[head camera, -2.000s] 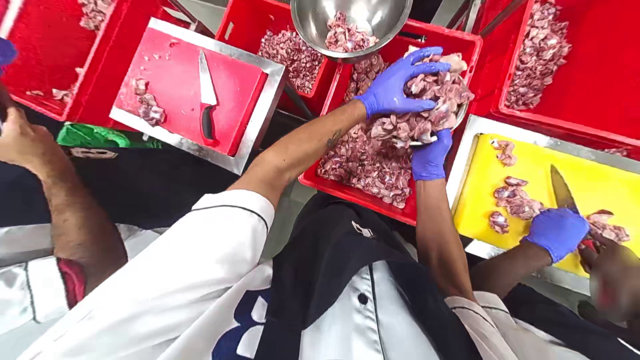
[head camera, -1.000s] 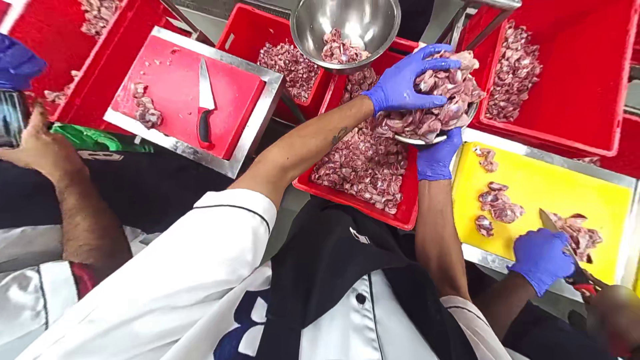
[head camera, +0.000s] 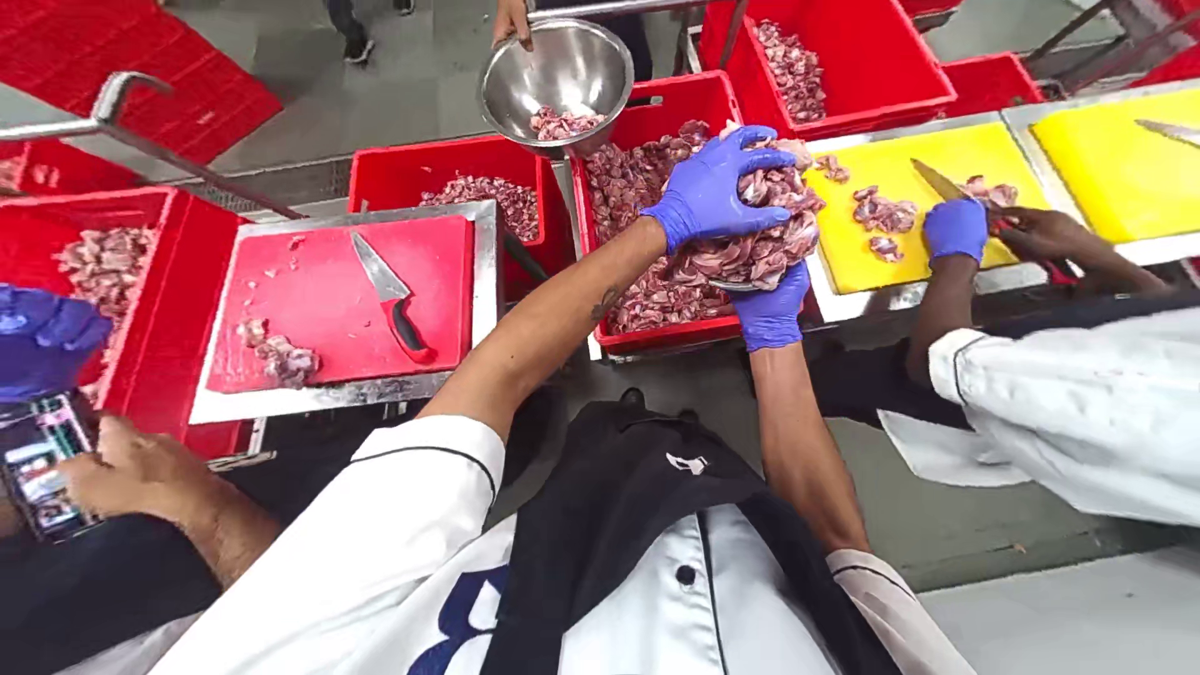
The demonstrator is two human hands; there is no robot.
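Note:
My left hand, in a blue glove, rests with spread fingers on the upper left side of a heap of raw meat pieces. My right hand, also gloved, supports from below the metal dish that bears the heap; only a bit of its rim shows. Both hands are above the right part of a red crate filled with more meat pieces. Beyond, at upper left of my hands, a co-worker's bare hand grips a steel bowl with some meat inside.
At left, a knife and meat scraps lie on a red cutting board. A co-worker's gloved hand and knife are over a yellow board at right. At far left, a person holds a phone.
The view has shifted, and more floor shows beyond the crates. My hands stay at the heap above the crate. At left, the phone shows more fully than before.

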